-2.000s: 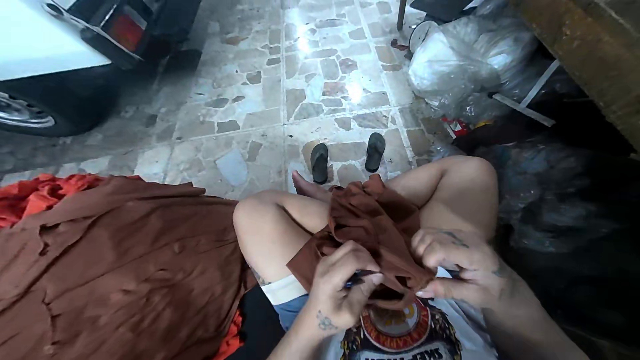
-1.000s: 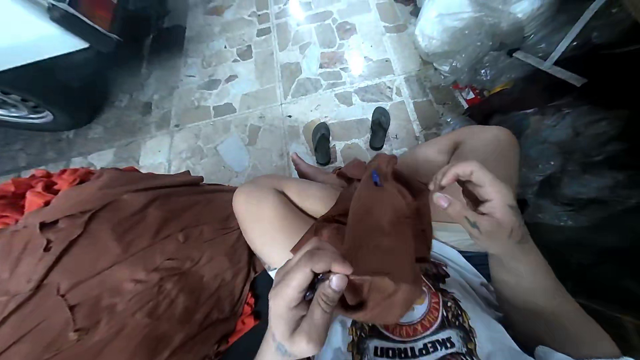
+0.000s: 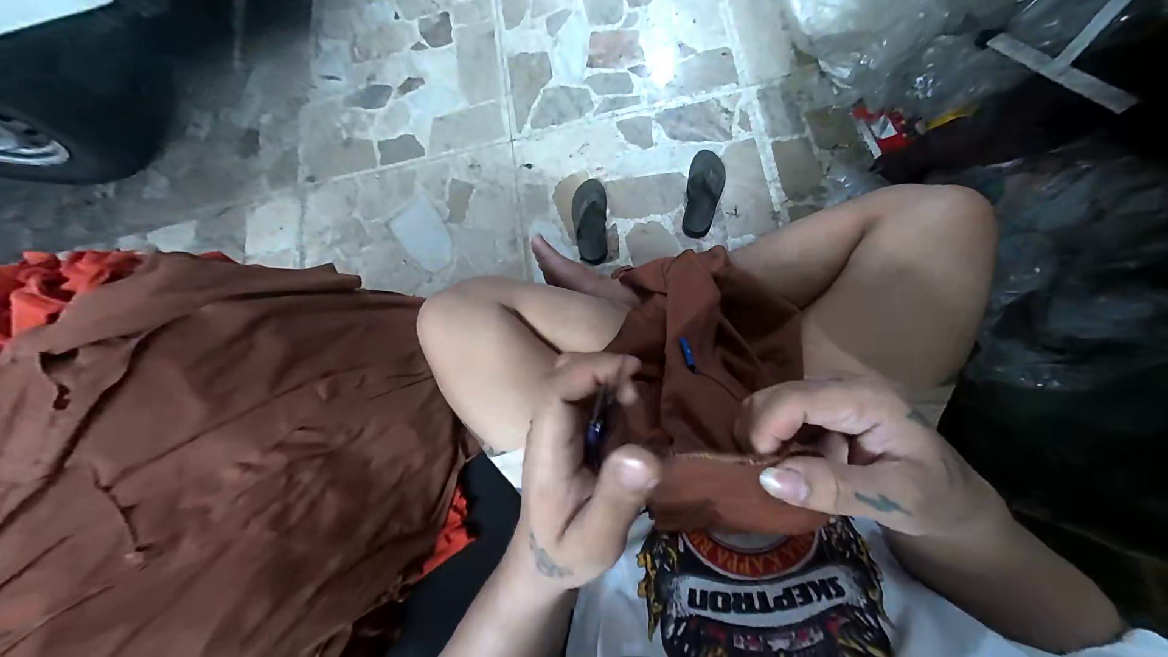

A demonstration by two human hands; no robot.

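A reddish-brown cloth garment lies over my lap between my bare legs. My right hand pinches its stitched near edge between thumb and fingers. My left hand is at the left end of that edge, its fingers curled around a small, slim dark tool with a blue part; its exact kind is unclear. Whether the left thumb touches the cloth cannot be told. A small blue piece rests on or is fixed to the garment, beyond the stitched edge.
More brown cloth is heaped at my left, with red-orange cloth behind it. Two dark flip-flops stand on the stone-patterned floor. A vehicle's wheel is at the far left, clear plastic bags at the right.
My right hand was raised off the cloth one second ago and now pinches its near edge. The garment's upper part has dropped flatter over my lap. The left hand still has the small tool.
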